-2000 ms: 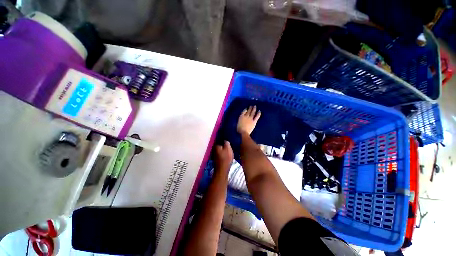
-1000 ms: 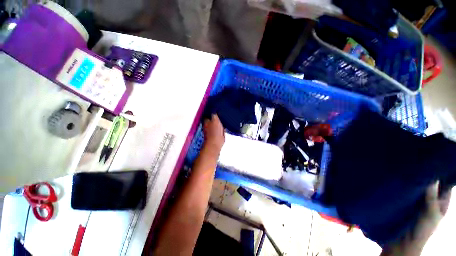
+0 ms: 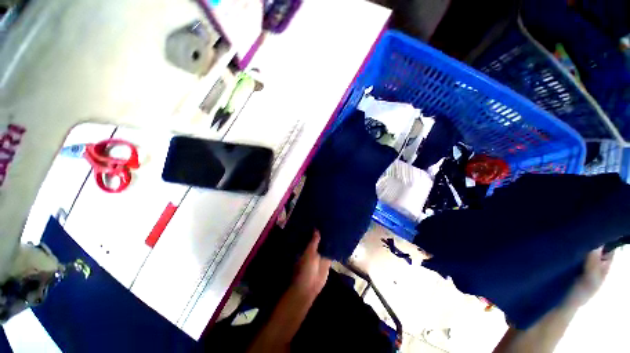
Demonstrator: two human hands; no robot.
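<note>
My left hand [image 3: 313, 267] is at the lower middle, gripping the lower edge of a navy fabric piece [image 3: 345, 186] that hangs between the table edge and the blue crate. My right hand [image 3: 593, 272] is at the far right, slightly blurred, holding another navy fabric piece [image 3: 532, 241] spread over the crate's near right side. Its fingers are partly hidden by the cloth. The blue crate [image 3: 483, 93] holds white cloth [image 3: 404, 186], dark scraps and a red bundle [image 3: 487, 169].
The white table [image 3: 200, 227] carries a black phone [image 3: 218, 165], red-handled scissors [image 3: 112, 164], green snips [image 3: 237, 95] and a red tape strip [image 3: 161, 225]. Navy cloth [image 3: 103, 303] lies near the machine's needle area [image 3: 31, 283]. More crates [image 3: 552, 83] stand at upper right.
My left hand has moved from the crate's edge and now holds a navy piece. My right hand still holds its piece at the right. The view has shifted, showing more of the machine bed.
</note>
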